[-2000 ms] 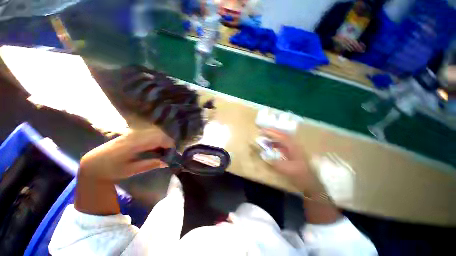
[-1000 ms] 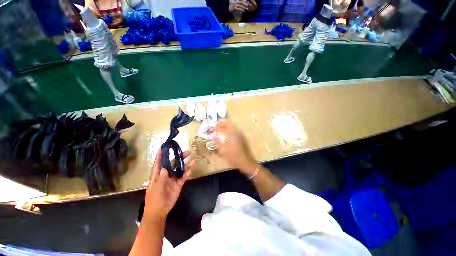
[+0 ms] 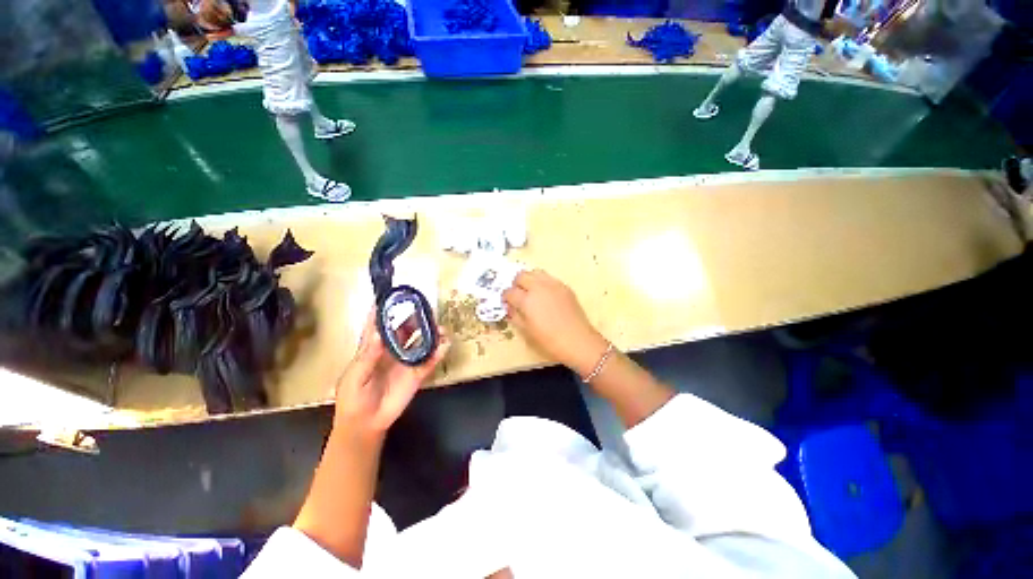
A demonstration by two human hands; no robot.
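My left hand [image 3: 385, 382] holds a glossy black moulded part [image 3: 392, 255] by its oval loop, with the curved tail pointing up, away from me. My right hand [image 3: 553, 319] is at a small white ring or dish [image 3: 492, 309], fingertips bent together at its right edge. Whether they pinch anything is too small to tell. Tiny tan bits [image 3: 462, 322] lie scattered between the hands. Several small white bottles [image 3: 487, 235] lie or stand just behind the ring. A heap of black parts [image 3: 147, 305] covers the bench at left.
Beyond the bench [image 3: 793, 255] runs a green belt [image 3: 510, 136] bearing two pale figurine lower bodies [image 3: 289, 91]. A blue bin [image 3: 467, 40] and blue clumps [image 3: 351, 32] are on the opposite bench. A blue stool [image 3: 850, 486] is at lower right, a blue-white crate [image 3: 125, 554] at lower left.
The view has turned and steadied. The black part has gone from lying sideways to tail pointing away, still in my left hand. My right hand stays by the white items.
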